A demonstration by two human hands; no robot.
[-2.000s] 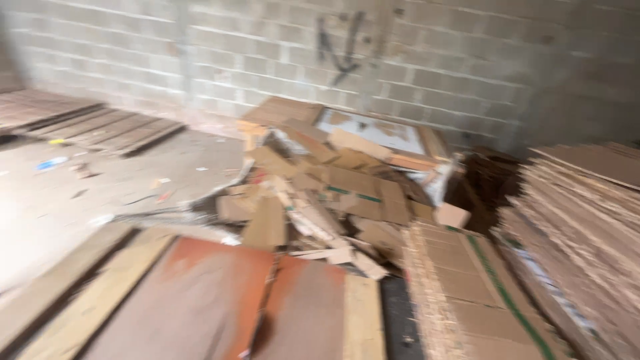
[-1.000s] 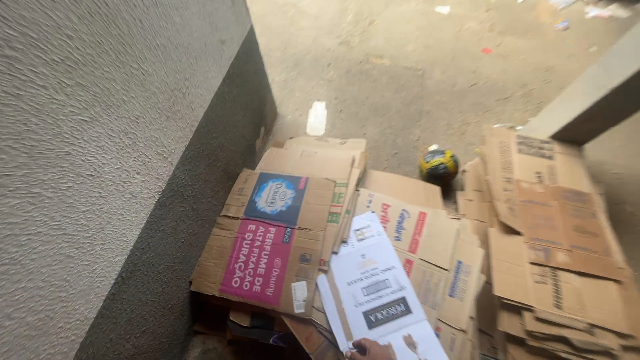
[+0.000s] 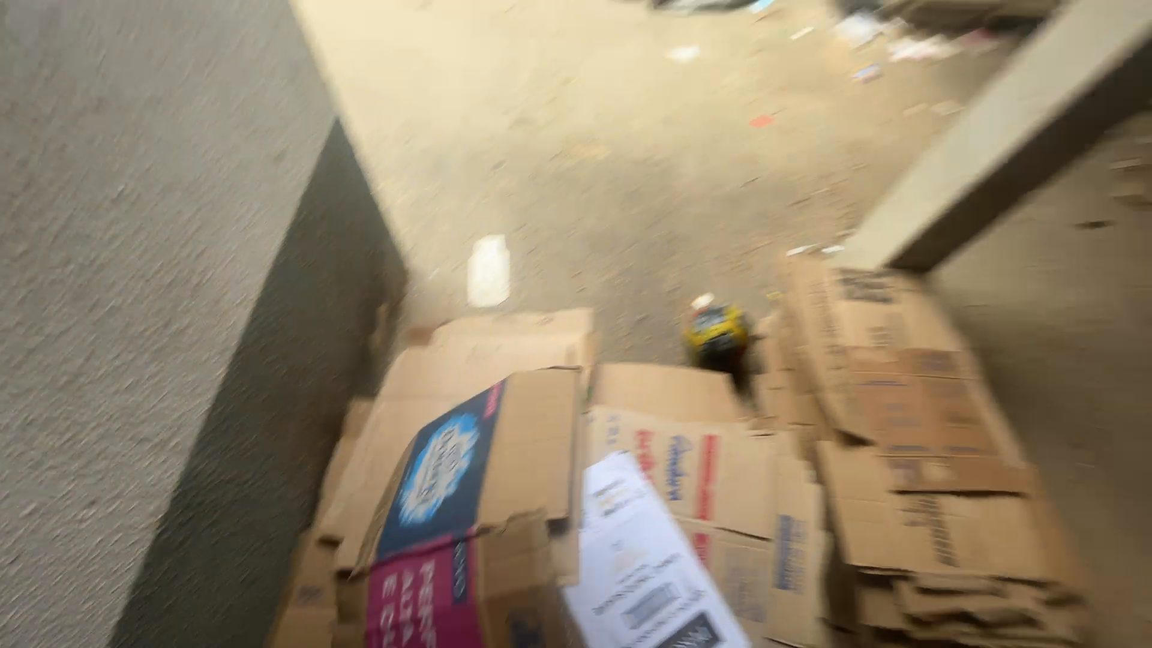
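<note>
Neither of my hands shows in the head view. Low in the frame, a flattened cardboard box with a blue and magenta print (image 3: 441, 468) lies bent and tilted on a pile. Beside it on the right rests a white printed cardboard sheet (image 3: 648, 567), partly covered by it. Brown cardboard with red and blue print (image 3: 684, 468) lies under and beyond the white sheet. At the right stands another stack of flattened brown boxes (image 3: 927, 405). The picture is blurred, and the bottom edge cuts off the near part of the pile.
A rough grey wall (image 3: 180, 225) runs along the left. A pale post (image 3: 999, 135) stands at the upper right. On the concrete floor (image 3: 585, 180) lie a yellow and black round object (image 3: 717, 335), a white flat piece (image 3: 489, 271) and scraps of litter (image 3: 918, 45).
The view has swung from the block-walled area to these stacks. The blue and magenta box has shifted and now appears bent. The hand at the white sheet a second ago is out of view.
</note>
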